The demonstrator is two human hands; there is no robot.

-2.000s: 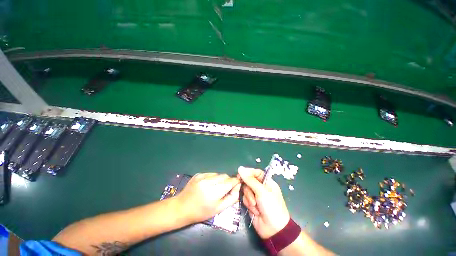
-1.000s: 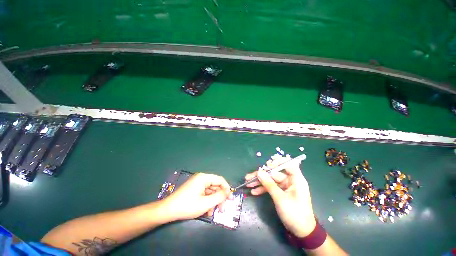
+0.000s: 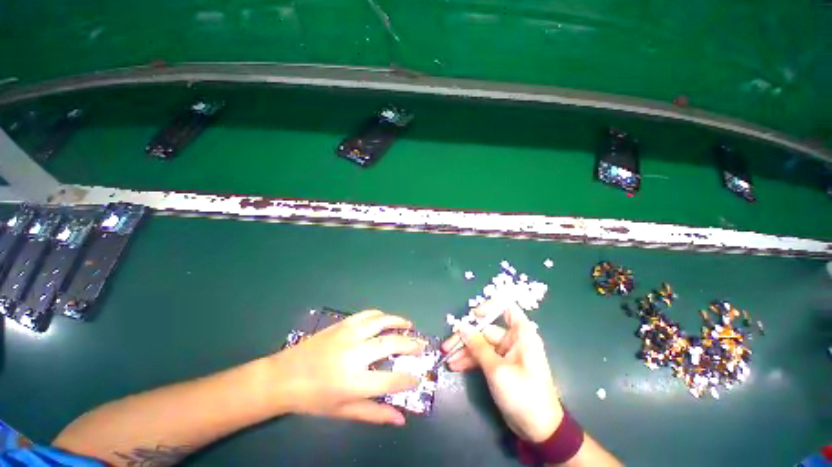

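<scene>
A phone body [image 3: 415,394] lies flat on the dark green bench in front of me, its shiny board end to the right. My left hand [image 3: 351,365] lies over its middle, fingers spread across it, hiding much of it. My right hand [image 3: 511,369] holds thin tweezers [image 3: 470,336], whose tip is at the right edge of the phone body. Whether the tip holds a part is too small to tell. Small white pieces [image 3: 525,292] lie just beyond my right hand. A loose pile of copper-and-black parts [image 3: 716,360] lies to the right.
Several phone bodies [image 3: 96,260] lie in a row at the left of the bench. Beyond the chipped white rail [image 3: 410,219], spaced phones [image 3: 374,137] lie on the green conveyor [image 3: 493,150]. A smaller clump of copper-and-black parts [image 3: 612,278] is near the main pile.
My hands first met above the phone. Now my left hand has spread flat over it, and the tweezers in my right hand have swung down to its right edge.
</scene>
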